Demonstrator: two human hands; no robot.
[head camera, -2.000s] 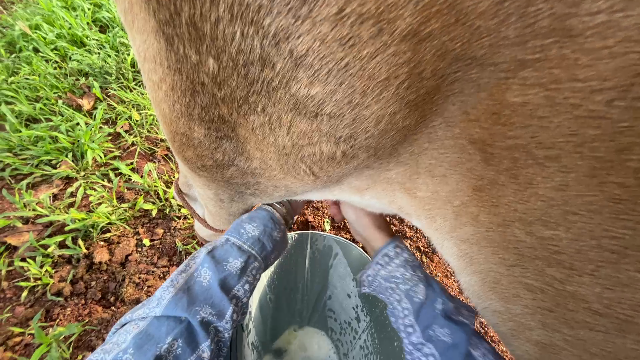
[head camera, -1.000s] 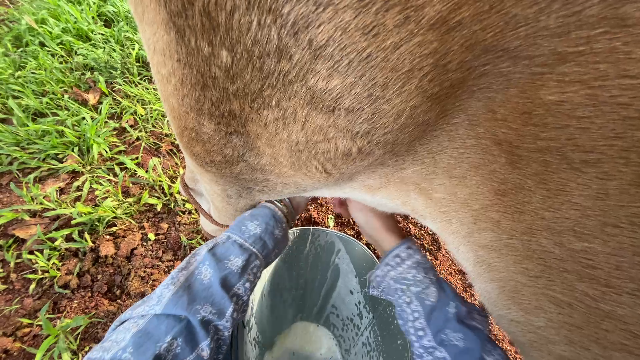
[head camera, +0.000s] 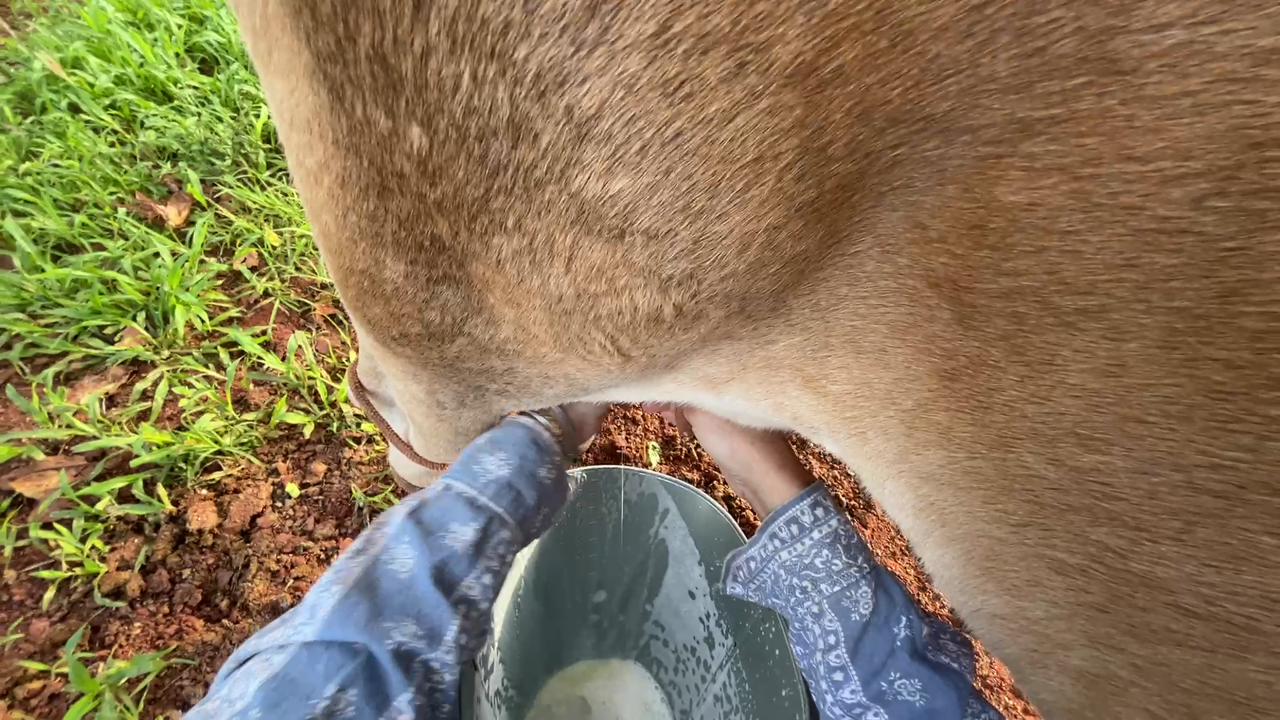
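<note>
A cow's brown flank (head camera: 620, 200) fills the upper and right part of the head view. Under its belly reach both my arms in blue patterned sleeves. My left hand (head camera: 583, 422) shows only in small part near the belly's lower edge; its fingers are hidden. My right hand (head camera: 715, 435) is also under the belly, its fingertips hidden by the hide. Below and between the forearms is a grey-green bucket (head camera: 640, 560), its inner wall splashed white. Frothy white milk (head camera: 600, 690) lies in the bottom, and a thin streak falls inside the rim.
A brown rope (head camera: 385, 425) loops around a pale part of the cow at the left. Green grass (head camera: 130, 240) and dry leaves cover the ground at the upper left. Loose red soil (head camera: 230, 530) lies at the lower left and behind the bucket.
</note>
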